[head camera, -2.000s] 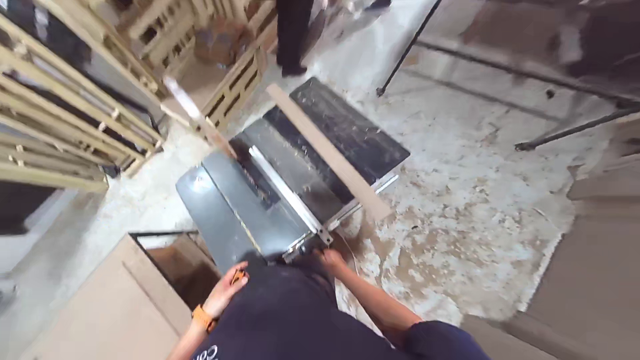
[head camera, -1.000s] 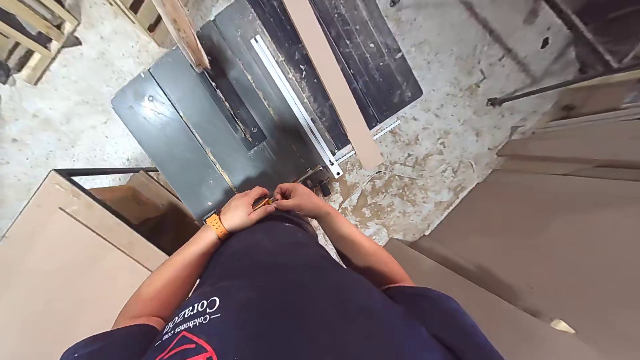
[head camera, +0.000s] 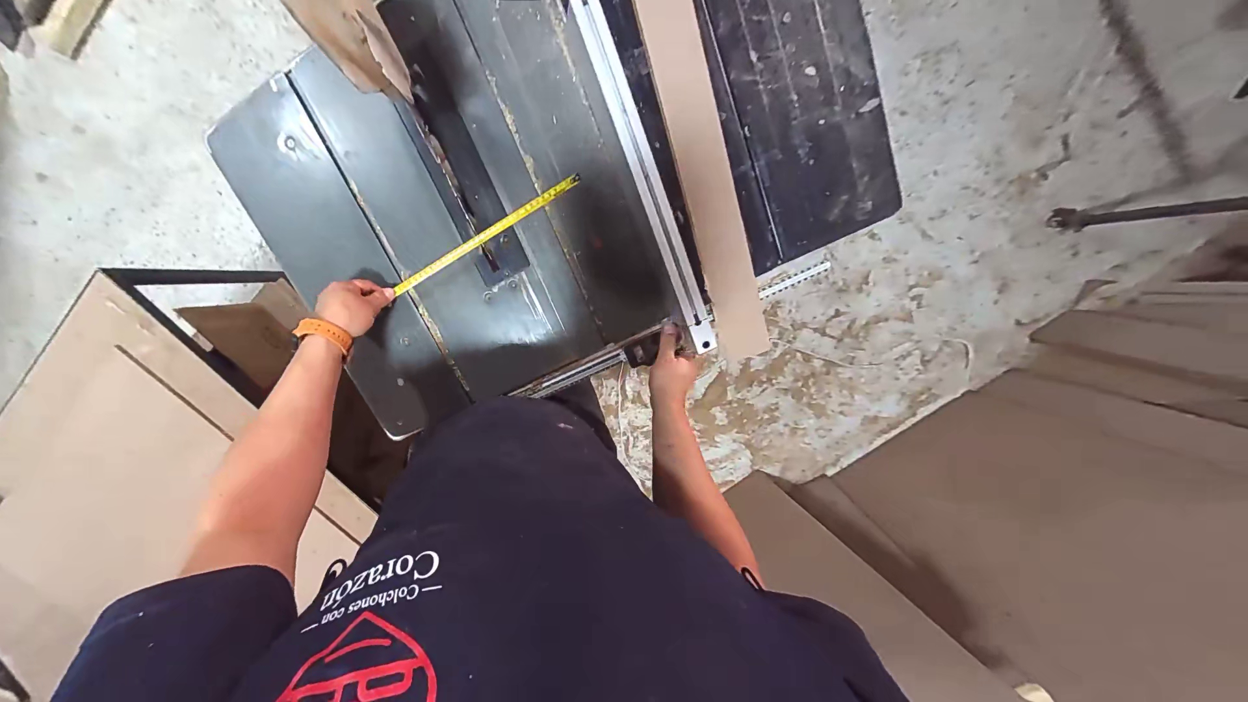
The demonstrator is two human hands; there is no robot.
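Observation:
My left hand [head camera: 353,306], with an orange band at its wrist, grips a yellow tape measure [head camera: 478,239]. Its extended blade lies slanting over the grey table saw top [head camera: 341,185], across the slotted insert [head camera: 507,255], its free end short of the metal rip fence [head camera: 639,161]. At the fence's near end my right hand [head camera: 673,369] holds the dark fence clamp [head camera: 643,349], thumb on top. Beyond the fence, a long narrow board strip [head camera: 717,195] rests on the dark table part. The tape's case is hidden, if it is in my left hand.
A black-edged box or cabinet of board [head camera: 127,390] stands at the left, close to the saw. Large brown sheets [head camera: 1063,507] lie at the lower right. A wooden piece [head camera: 341,44] rises over the saw's far side. A dark metal leg [head camera: 1150,212] reaches over the floor at right.
My hands, together at the saw's near edge a second ago, are now apart. The left has moved left with the tape blade drawn out; the right is at the fence clamp. The view is closer to the saw.

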